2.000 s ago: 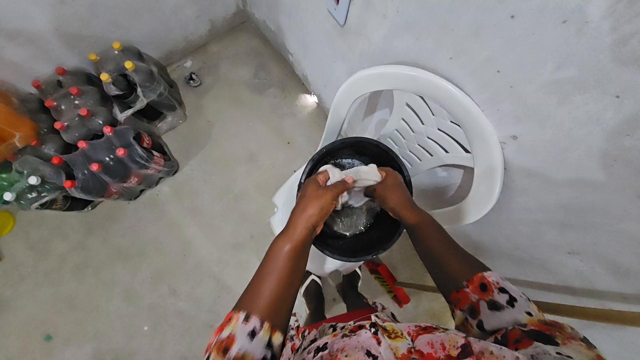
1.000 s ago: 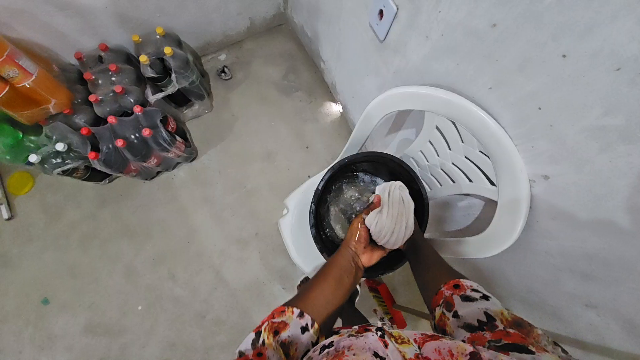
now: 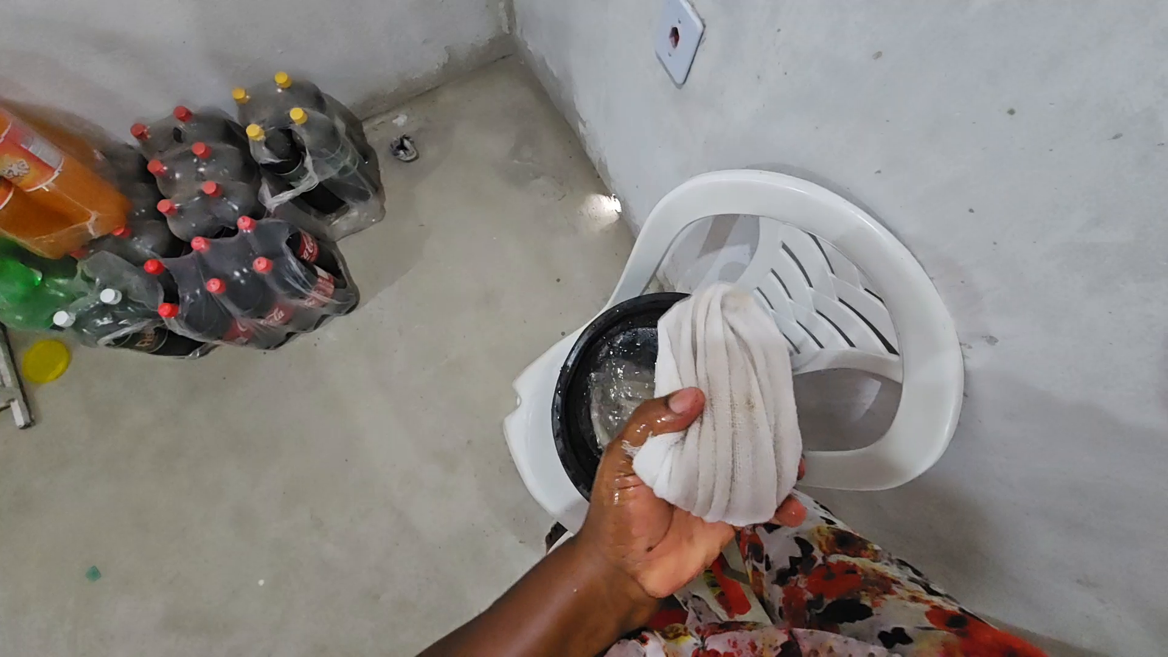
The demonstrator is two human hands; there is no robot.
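Note:
My left hand (image 3: 662,520) is wet and holds a folded white ribbed cloth (image 3: 730,411), its thumb on the near left side and fingertips showing at the right edge. The cloth is raised over a round black basin (image 3: 568,411) and covers much of it. Clear water with some suds (image 3: 620,383) shows inside the basin. The basin sits on the seat of a white plastic chair (image 3: 931,365). My right hand cannot be seen.
Shrink-wrapped packs of soda bottles (image 3: 265,283) stand on the concrete floor at the left, beside orange bottles (image 3: 55,192). A yellow lid (image 3: 46,361) lies near them. The plastered wall (image 3: 1049,228) rises behind the chair, with an outlet plate (image 3: 678,41).
Two seconds ago both hands held the cloth low in the basin. It has since been lifted and now looks spread in neat folds. My right hand has left the view.

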